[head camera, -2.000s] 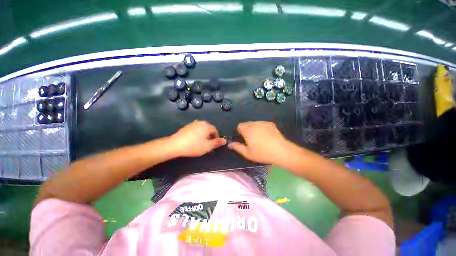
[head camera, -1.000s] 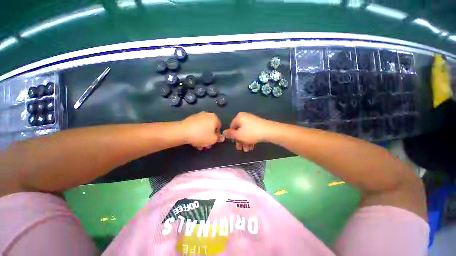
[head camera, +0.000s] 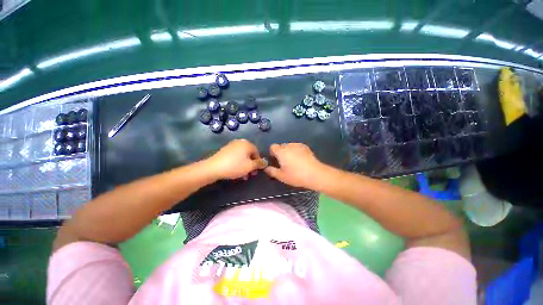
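Note:
My left hand (head camera: 239, 159) and my right hand (head camera: 293, 164) meet fingertip to fingertip over the front of the black mat. A small unit (head camera: 264, 162) shows between the fingertips, mostly hidden, its face too small to make out. The left fingers hold it; the right fingertips are at its right side. Beyond my hands lies a loose cluster of black round housings (head camera: 233, 123), some with shiny centres. To its right is a smaller group of pale speckled round circuit boards (head camera: 310, 112).
At the left is a clear blister tray (head camera: 36, 170) with black discs in its upper right pockets. Silver tweezers (head camera: 130, 115) lie slanted beside it. At the right is a clear tray filled with dark parts (head camera: 417, 113), then a yellow cloth or bag (head camera: 511, 95). A white rail (head camera: 286, 64) runs behind.
The view has shifted. My hands stay together at the front of the mat; the fingers have changed their hold slightly, and my elbows are lower and nearer my body than one second ago.

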